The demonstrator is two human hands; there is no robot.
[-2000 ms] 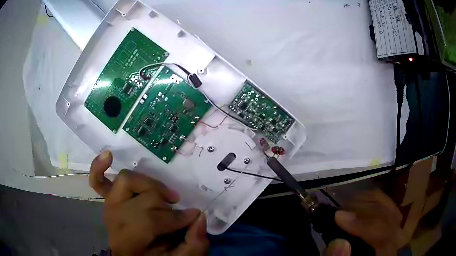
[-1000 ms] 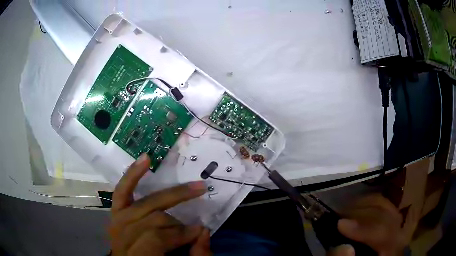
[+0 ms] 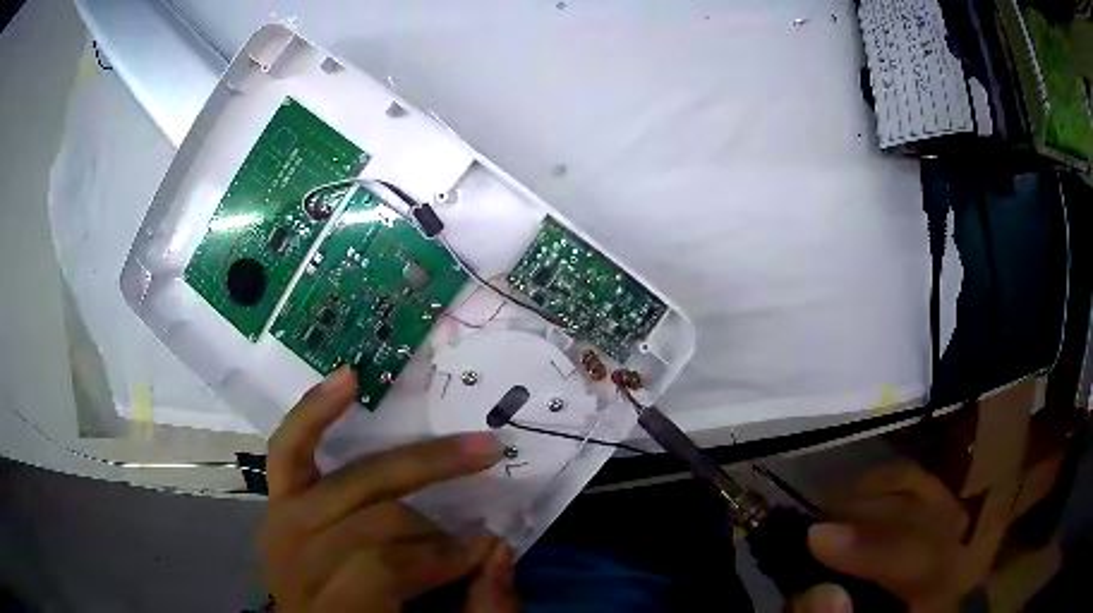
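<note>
The white housing (image 3: 479,192) lies slantwise with its inside up. My right hand (image 3: 881,539) holds the soldering iron (image 3: 686,445) by its black handle. Its tip is at the copper coils (image 3: 626,380), beside the corner of the small circuit board (image 3: 587,287). A black lead wire (image 3: 575,434) runs from the slot of the round plate (image 3: 479,347) towards the iron. My left hand (image 3: 372,515) lies over the housing's near edge. Its index fingertip is at the middle circuit board (image 3: 372,287), another fingertip on the round plate. Whether it pinches solder wire cannot be told.
The end circuit board (image 3: 270,216) sits at the housing's far left. A cable with a black connector (image 3: 427,218) crosses the boards. The soldering station (image 3: 917,84) stands at upper right, with a green block (image 3: 1055,78) beside it. A white bar (image 3: 162,66) lies at upper left.
The housing has shifted left and slightly down. My left fingers have spread from the near corner onto the plate and middle board. The iron's tip has moved slightly left and down, to the coils.
</note>
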